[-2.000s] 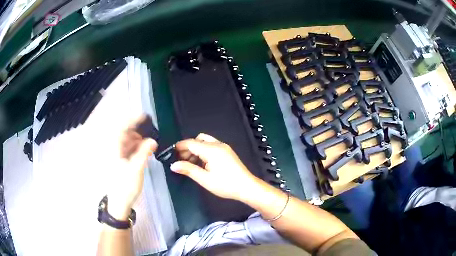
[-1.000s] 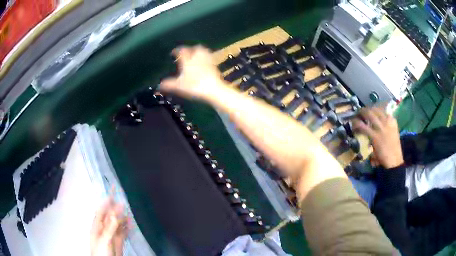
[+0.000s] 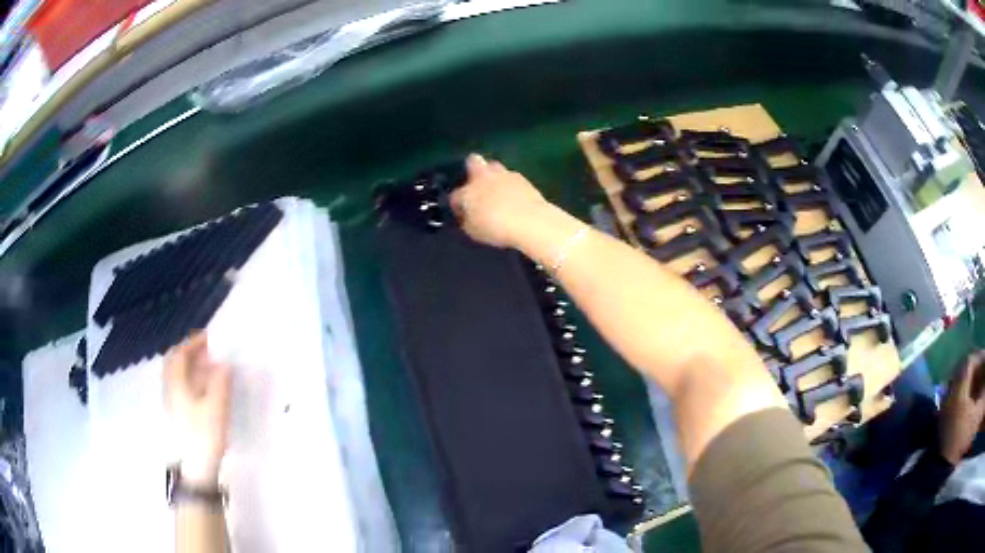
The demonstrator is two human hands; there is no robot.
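Slim black grip halves (image 3: 184, 286) lie side by side in two slanted rows on white sheets (image 3: 286, 432) at the left. My left hand (image 3: 198, 394) is blurred, over the sheets at the lower row's edge; no part shows in it. My right hand (image 3: 497, 202) is at the far end of the black mat (image 3: 486, 367), its fingers against small black parts with silver spots (image 3: 427, 205); whether it grips one is hidden. More black housings with silver spots (image 3: 589, 400) line the mat's right edge.
Black C-shaped brackets (image 3: 772, 286) fill a tan board (image 3: 880, 378) at right, under and beyond my right forearm. A light grey machine (image 3: 880, 232) stands beside it. Another person's hand (image 3: 961, 410) is at the right edge. A clear plastic bag (image 3: 292, 65) lies on the far ledge.
My hands were together over the sheets and mat edge, then parted. My right hand came down onto the parts at the mat's far end. My left moved toward the grip halves. The other person's hand left the board.
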